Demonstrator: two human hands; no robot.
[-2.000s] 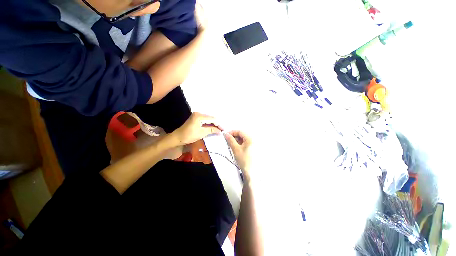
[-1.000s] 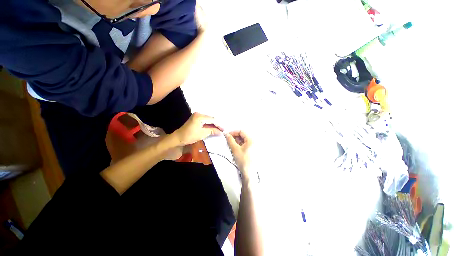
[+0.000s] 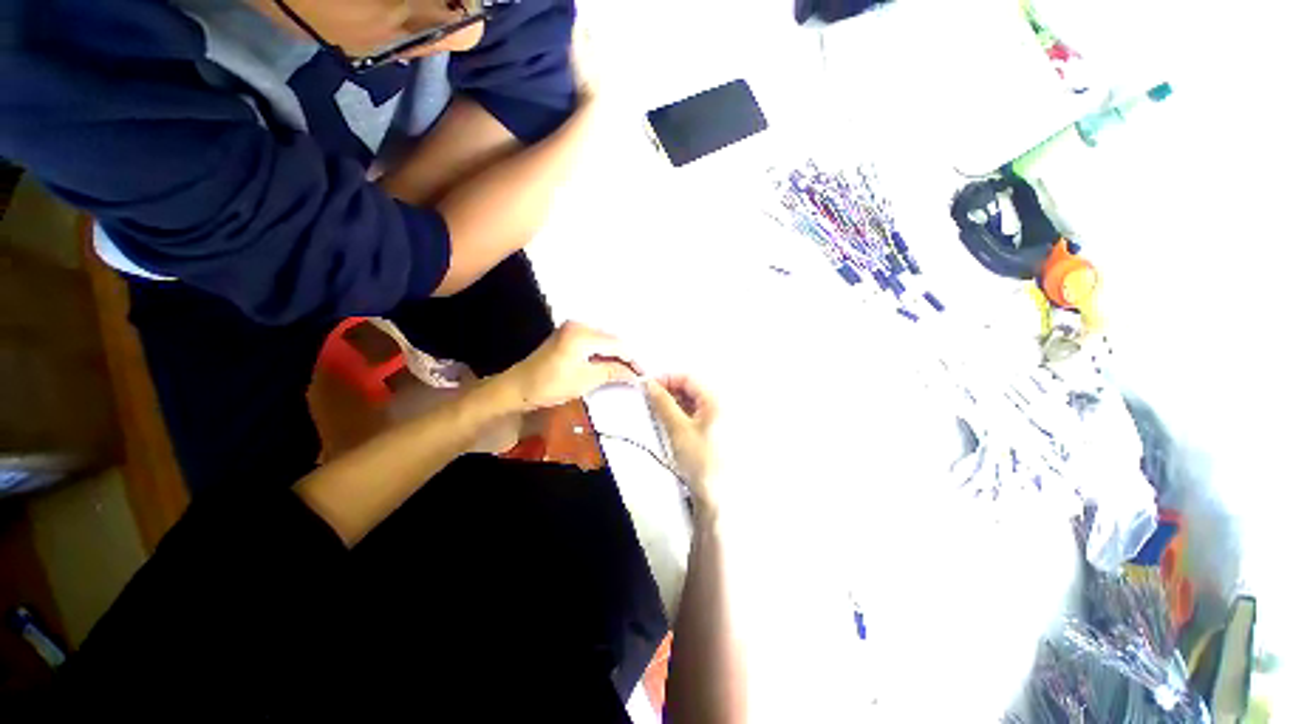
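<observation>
My left hand (image 3: 573,365) and my right hand (image 3: 685,424) meet fingertip to fingertip over the near edge of the white table (image 3: 792,467). A thin dark lead wire (image 3: 632,441) hangs in a curve below the fingers, from near my right wrist out over the table edge, with a tiny pale end. The fingers of both hands are pinched on the wire piece; the held part is too small and overexposed to make out. A single harness piece with a dark blue block (image 3: 859,620) lies alone to the right of my right forearm.
A person in a dark blue top (image 3: 283,184) sits at the left, arms at the table. On the table are a smartphone (image 3: 707,122), a harness bundle (image 3: 849,226), grey-white cables (image 3: 1012,424), a black ring (image 3: 999,224), an orange item (image 3: 1070,276) and grey cable heaps (image 3: 1118,651).
The whole view has shifted slightly, so things appear a little lower and further right. Both hands keep nearly the same pose, fingertips together.
</observation>
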